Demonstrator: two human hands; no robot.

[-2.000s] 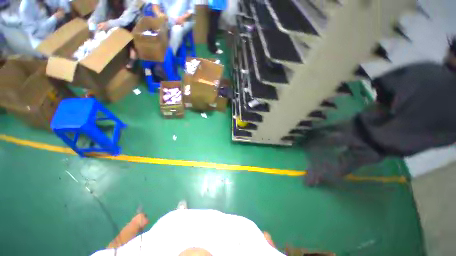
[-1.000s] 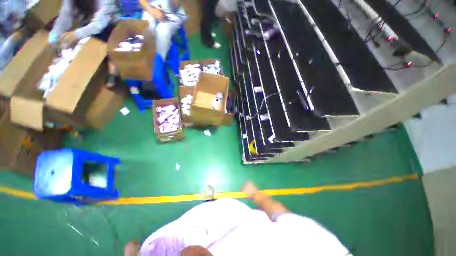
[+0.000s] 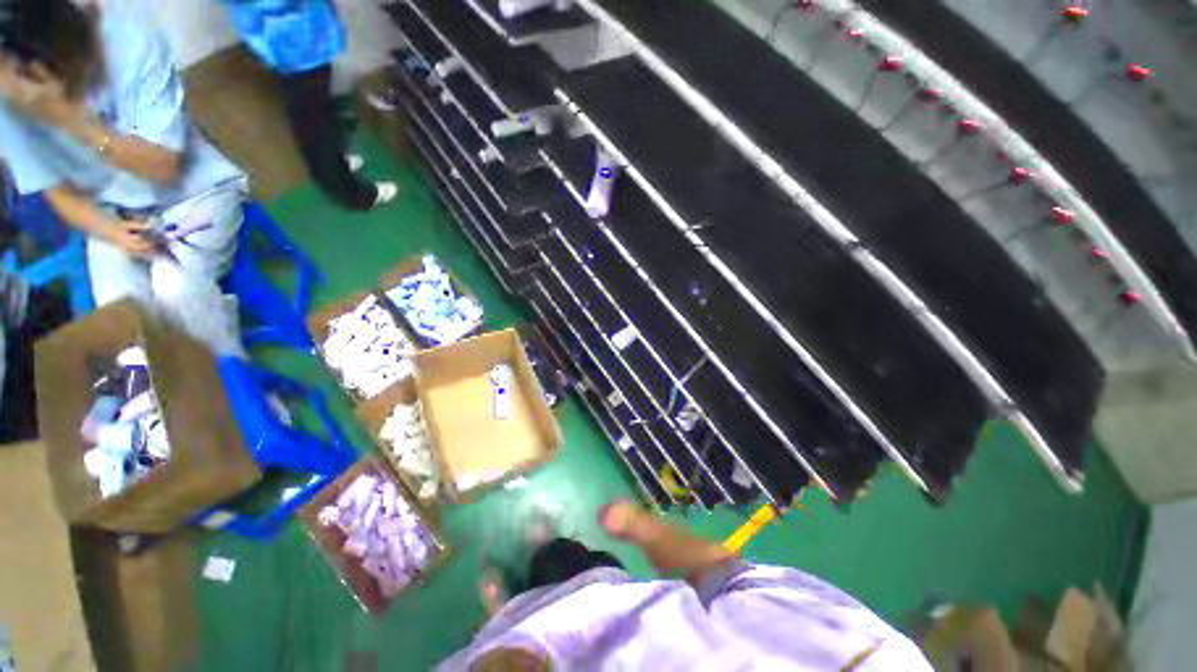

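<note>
My right hand (image 3: 620,520) is low in the centre, left of the shelf base, small and blurred. No object shows in it, but its fingers are unclear. A small blurred part of my left hand (image 3: 492,588) shows beside the dark round shape at my front. Ahead, a light brown carton (image 3: 530,442) holds one upright-looking white handheld fan (image 3: 502,391). Around it are cartons of pink-lilac fans (image 3: 381,532), white fans (image 3: 365,344), light blue fans (image 3: 433,299) and pale fans (image 3: 410,444). Neither hand visibly touches a carton.
A black tiered rack (image 3: 775,282) fills the right, with a few fans and red lights. On the left, a seated person (image 3: 164,217) is behind a carton of mixed fans (image 3: 217,440) on a blue stool (image 3: 295,427). Another person stands at the back. Cartons show lower right.
The view has moved closer to the cartons and rack. The lone-fan carton and light blue fans show more clearly. My right arm still reaches forward; my left hand appears nearer the centre.
</note>
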